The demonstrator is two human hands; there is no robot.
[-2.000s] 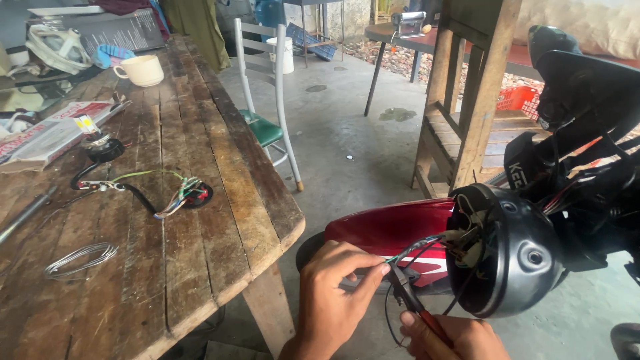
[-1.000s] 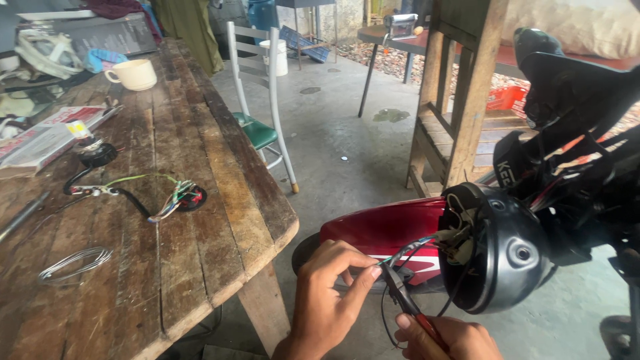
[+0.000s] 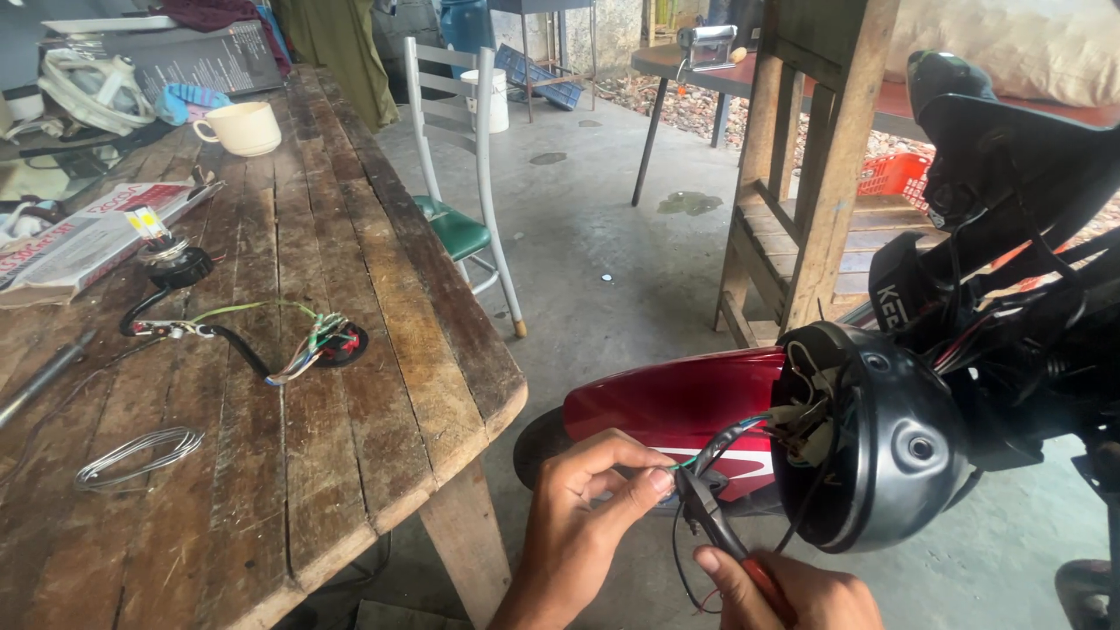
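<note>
Between its thumb and forefinger, my left hand (image 3: 588, 516) pinches the end of a green wire (image 3: 685, 463). My right hand (image 3: 792, 591) grips pliers (image 3: 719, 525) with dark jaws and red-orange handles; the jaws are at the wire beside my left fingertips. The wire comes from a dark-sheathed wire bundle (image 3: 719, 442) that leads into the black headlight housing (image 3: 910, 446) of a motorcycle. More wires and pale connectors show inside the housing. Behind my hands is the red front fender (image 3: 674, 394). Whether the jaws bite the wire is too small to tell.
On the wooden table (image 3: 350, 411) at left lie an LED headlight bulb (image 3: 175, 262) with its wiring, a coil of solder-like wire (image 3: 140, 459), a dark rod-shaped tool (image 3: 44, 376), and a cup (image 3: 241, 129). A metal chair (image 3: 459, 227) stands beyond, and a wooden frame (image 3: 822, 175) stands behind the motorcycle.
</note>
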